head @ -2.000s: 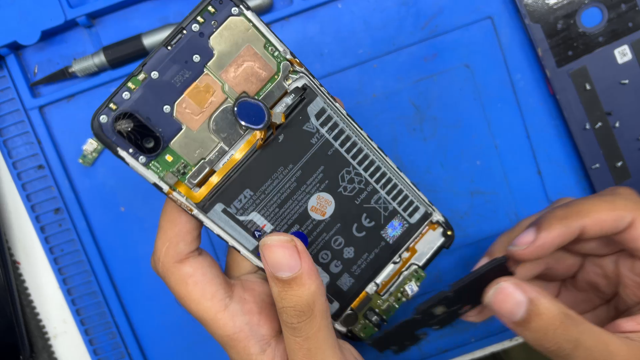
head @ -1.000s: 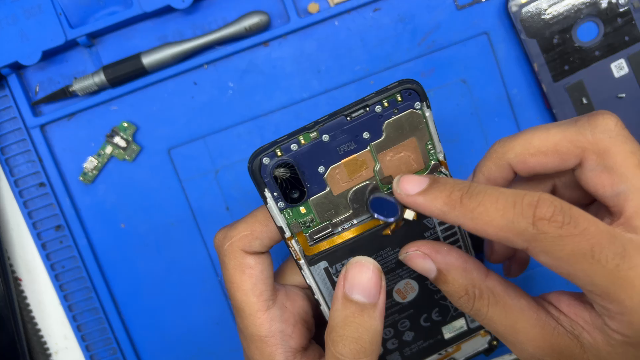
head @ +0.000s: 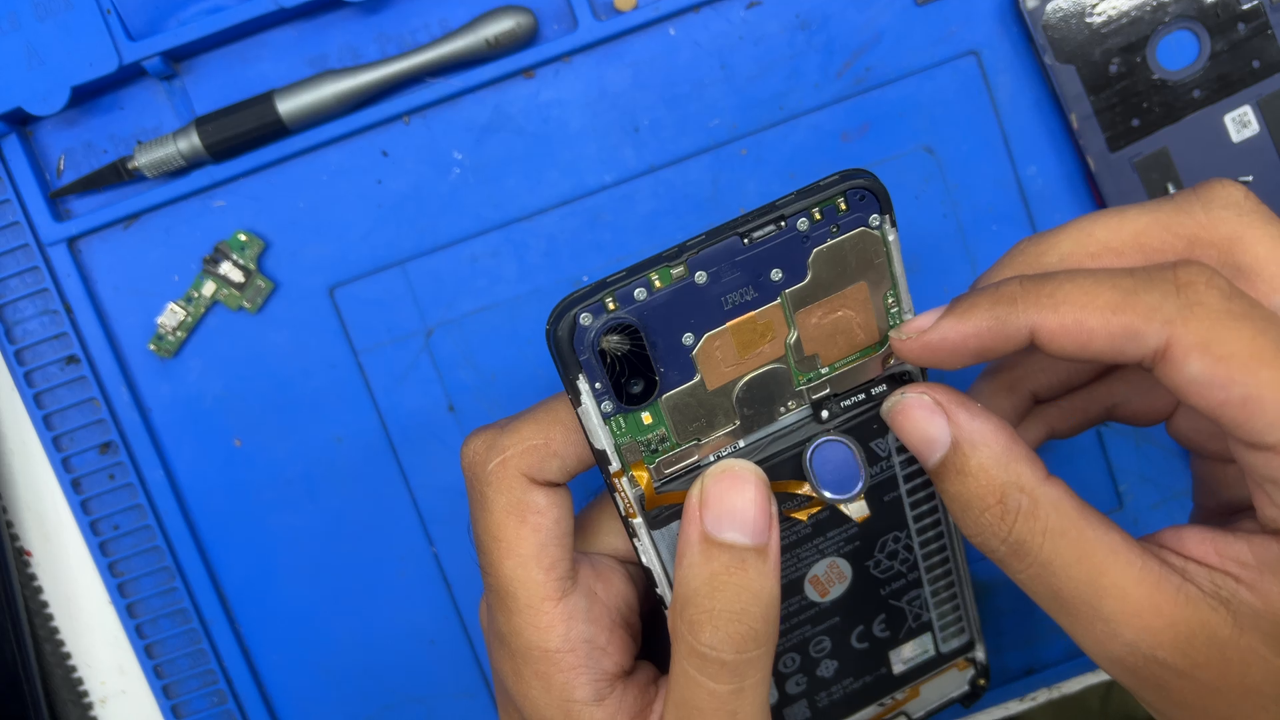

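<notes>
My left hand (head: 640, 570) grips an opened smartphone (head: 740, 290) by its left side, the thumb lying over the battery's upper left. The phone's inside faces up, with metal shields and copper patches at the top and a black battery (head: 850, 620) below. A round blue fingerprint sensor (head: 836, 469) lies on the battery, joined to an orange flex cable (head: 675, 495). My right hand (head: 1080, 400) has its thumb and index finger at the phone's right edge, touching the end of a small black flex connector strip (head: 862, 396). The camera glass (head: 627, 365) looks cracked.
A blue silicone repair mat (head: 300, 480) lies under everything. A craft knife (head: 300, 100) rests in its top left tray. Below the knife sits a small green charging-port board (head: 215, 290). At the upper right is a dark blue phone back cover (head: 1150, 90) with small screws on it.
My right hand has let go of the dark plastic part and moved to the phone's upper right edge. The fingerprint sensor has shifted from the metal shield down onto the battery.
</notes>
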